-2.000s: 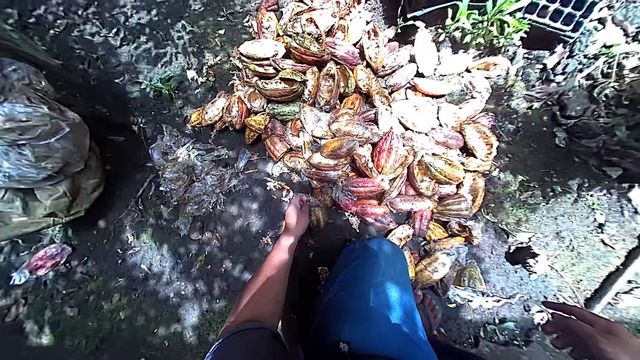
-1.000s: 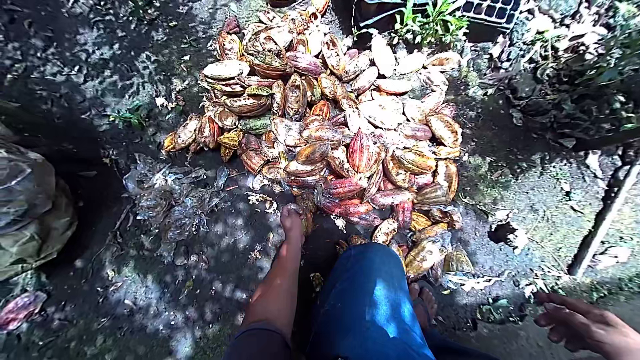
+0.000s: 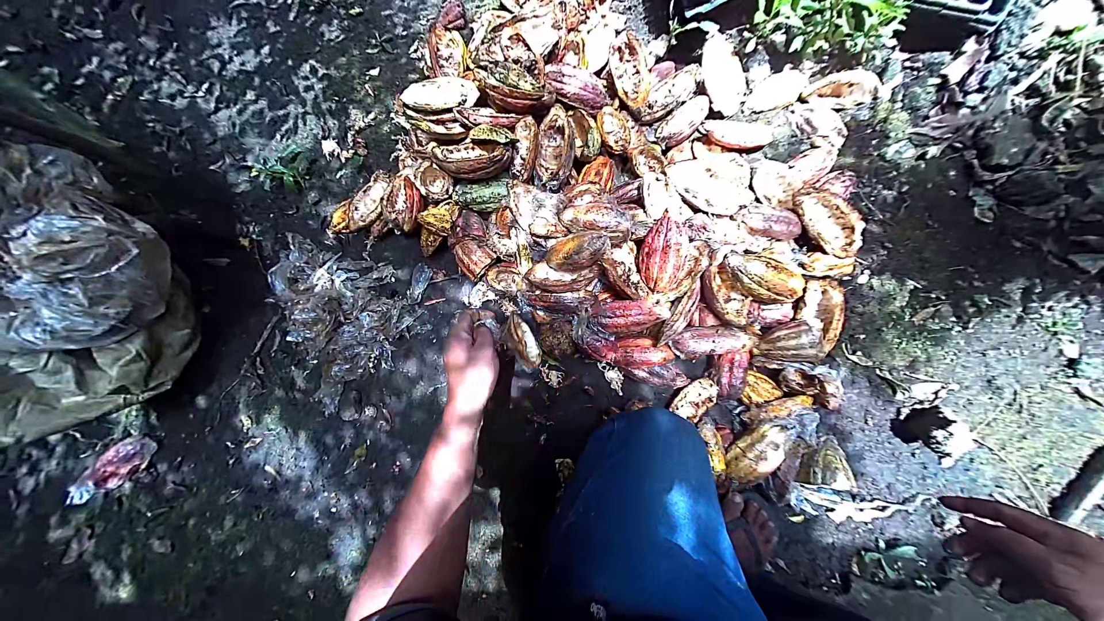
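My left hand (image 3: 472, 358) reaches down to the lower left edge of a heap of opened cacao pod husks (image 3: 664, 250). Its fingertips are at a small pale scrap beside a yellow-brown husk (image 3: 523, 341); whether they grip anything is too unclear to tell. Crumpled clear plastic film (image 3: 341, 310) lies on the ground just left of that hand. My right hand (image 3: 1013, 543) hovers at the lower right with its fingers apart and nothing in it. The husks are red, yellow and brown, many with the hollow side up.
A stuffed sack wrapped in clear plastic (image 3: 82, 276) stands at the left, a reddish piece in plastic (image 3: 116, 466) below it. My blue-clad knee (image 3: 655, 509) is at the bottom centre, my foot (image 3: 752, 530) beside it. Green plants (image 3: 828, 21) and a black tray (image 3: 957, 13) are at the top right.
The view has shifted a little. My left hand stays low at the heap's lower left edge, and my right hand remains off to the right. Nothing in the heap has plainly changed.
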